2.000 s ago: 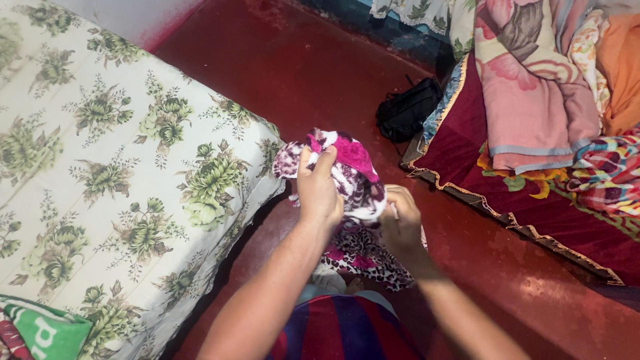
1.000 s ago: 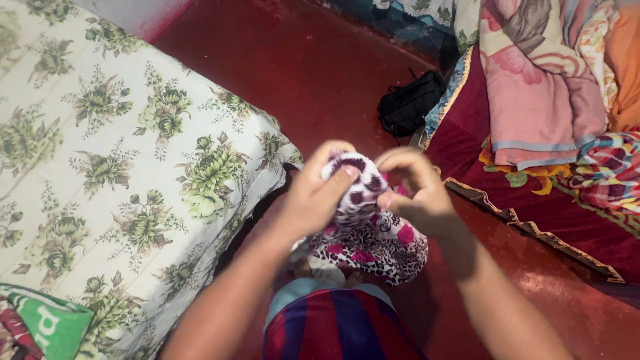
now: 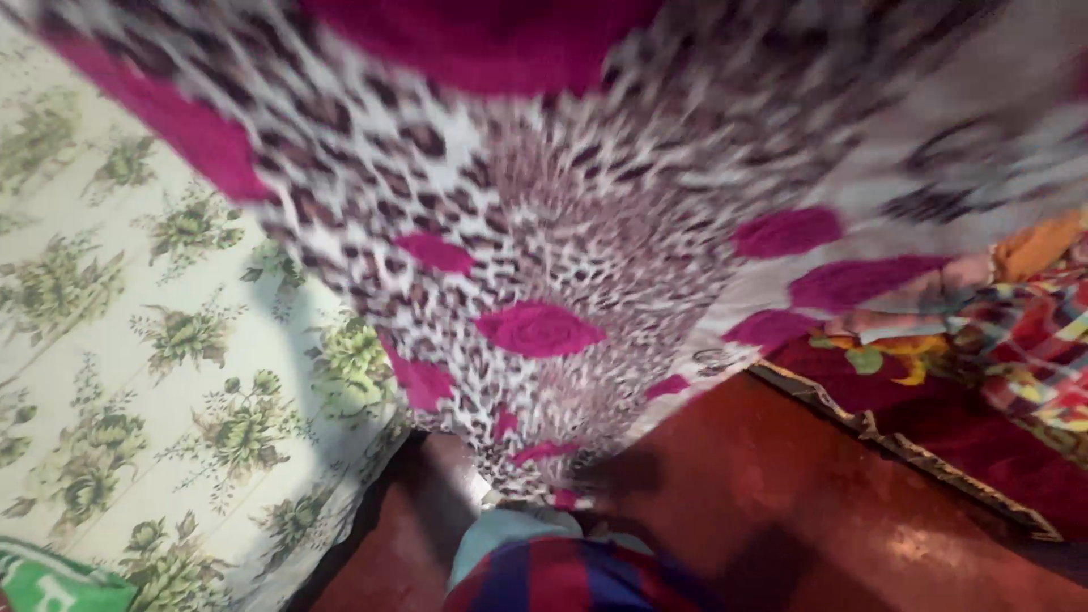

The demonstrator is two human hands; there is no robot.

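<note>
A leopard-print cloth with magenta patches (image 3: 544, 246) is spread out in front of me and fills the upper middle of the head view. It narrows downward to my waist, and its upper part is blurred. Neither my left hand nor my right hand shows, so what they hold cannot be seen. The cloth's left edge overlaps the view of the flowered bed sheet, and its right edge hangs across the view of the maroon cover.
A bed with a green-flowered sheet (image 3: 187, 331) lies at left, a green cloth (image 3: 64, 578) at its lower corner. On the right are a maroon cover with a trimmed edge (image 3: 952, 425) and a multicoloured cloth (image 3: 1045, 340). Red floor (image 3: 731, 476) shows between.
The cloth, bunched between both hands one second ago, is now opened out wide and raised. Both hands have left the view. The black bag on the floor is now hidden.
</note>
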